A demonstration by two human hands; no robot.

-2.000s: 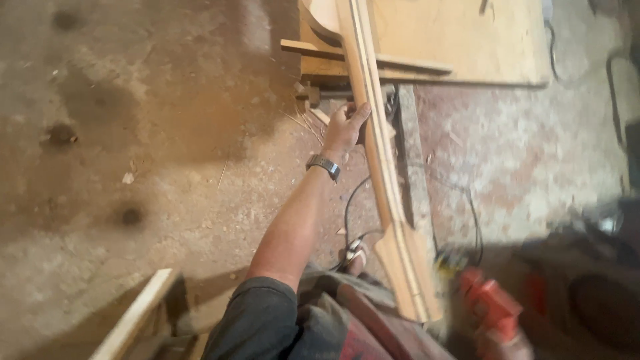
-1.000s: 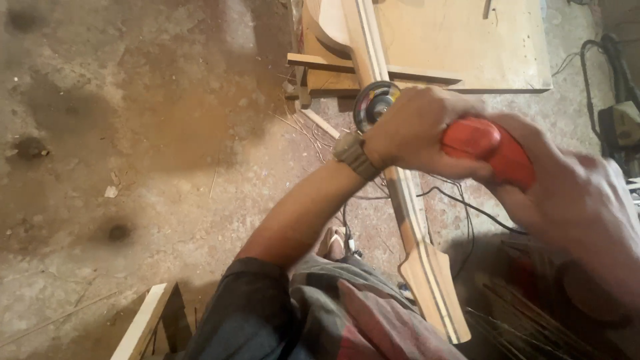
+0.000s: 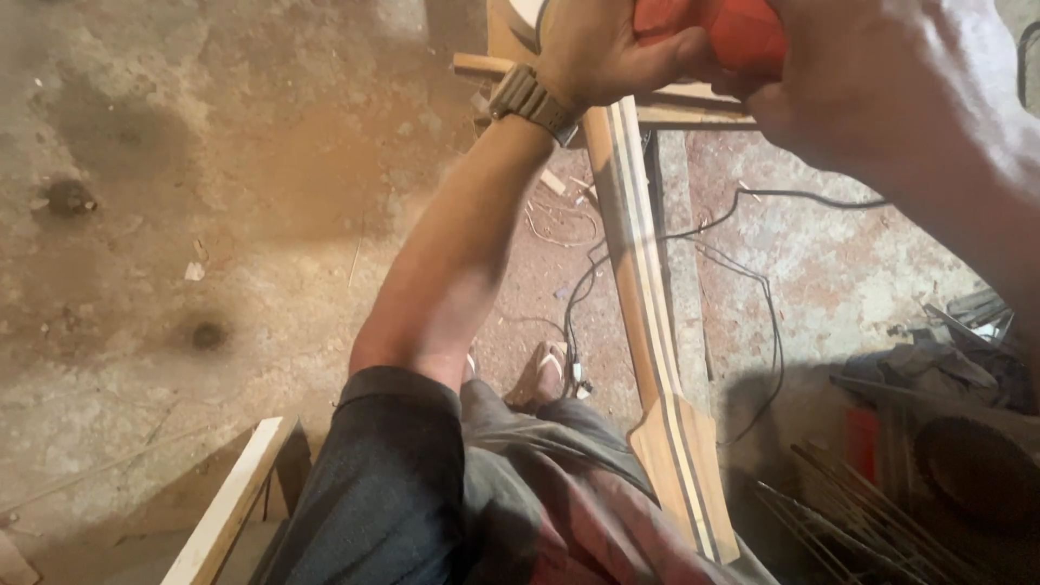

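A laminated wooden guitar neck (image 3: 638,236) with light and dark stripes runs from the top of the view down to its headstock (image 3: 686,479), which lies against my clothing. Above the neck, near the top edge, both hands hold a red power tool (image 3: 719,36). My left hand (image 3: 597,57), below a wristwatch, grips the tool's front part. My right hand (image 3: 760,93) is closed around its rear body, with the thumb toward my left hand. The tool's working end is hidden behind my left hand or beyond the frame.
A wooden board (image 3: 691,118) and a thin strip (image 3: 479,65) are at the top. Black cords (image 3: 776,325) trail over the stained floor, near my sandalled feet (image 3: 550,370). A white-topped wooden frame (image 3: 231,504) stands lower left; thin rods (image 3: 861,512) and dark clutter fill the lower right.
Two seconds ago my left hand held the neck and the red tool was low on the right. Both hands then came to the tool, and since one second ago they have moved up along the neck.
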